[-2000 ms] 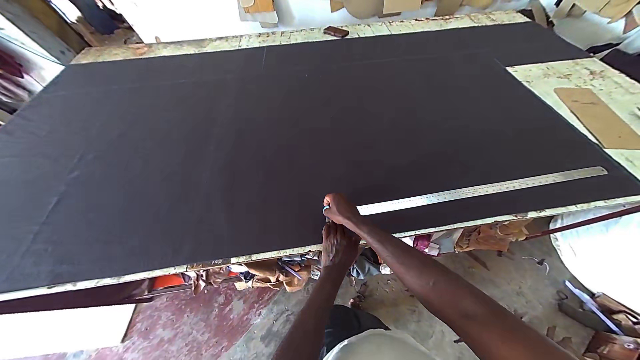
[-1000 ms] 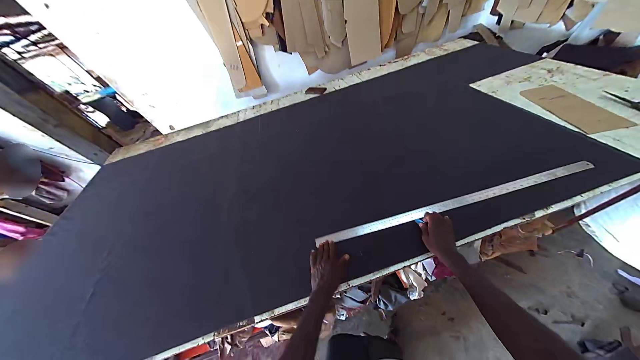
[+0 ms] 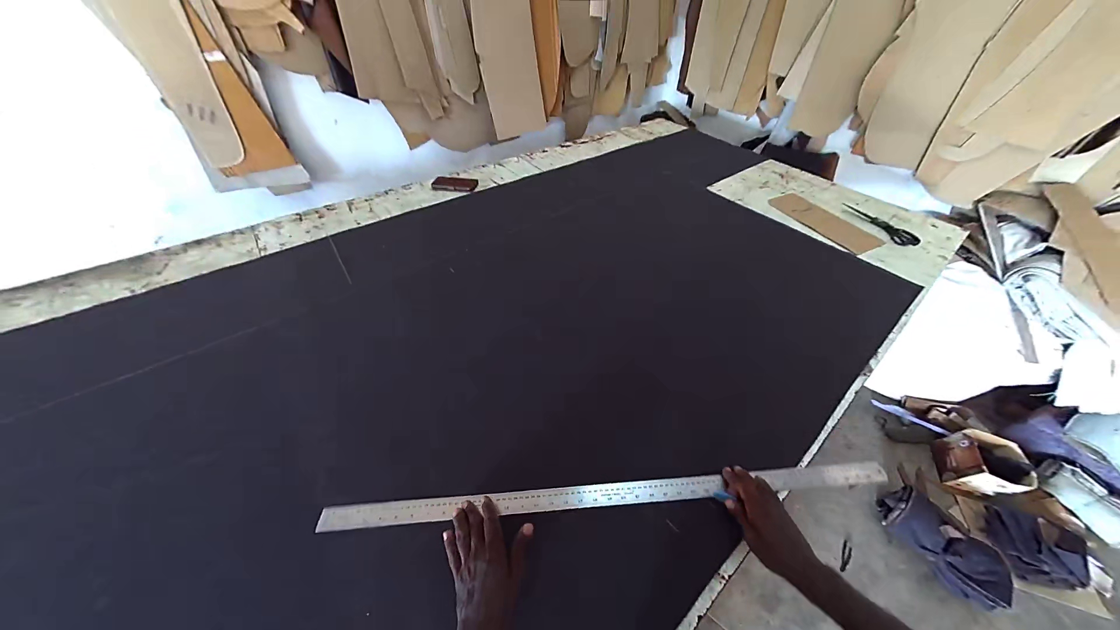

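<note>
A long metal ruler (image 3: 604, 496) lies across dark fabric (image 3: 525, 367) spread on a worktable, its right end jutting past the table's edge. My left hand (image 3: 484, 560) rests flat, fingertips pressing the ruler's lower edge left of its middle, thumb spread. Toward the ruler's right part, my right hand (image 3: 759, 516) has its fingers bent around a small blue object (image 3: 724, 496), perhaps a marker or chalk, against the ruler's lower edge. Thin pale lines show on the fabric, one of them short and just left of my right hand.
On the table's bare right corner (image 3: 941, 236) lie black scissors (image 3: 888, 227) and a brown card piece (image 3: 827, 223). A small brown block (image 3: 455, 184) sits on the far edge. Card patterns (image 3: 507, 70) hang along the wall. Cloth bundles (image 3: 971, 560) and an open box (image 3: 984, 462) lie at the right.
My hands, together at the ruler's left end two seconds ago, are now apart along it. The ruler has shifted so that its right end overhangs the table. The view has turned considerably.
</note>
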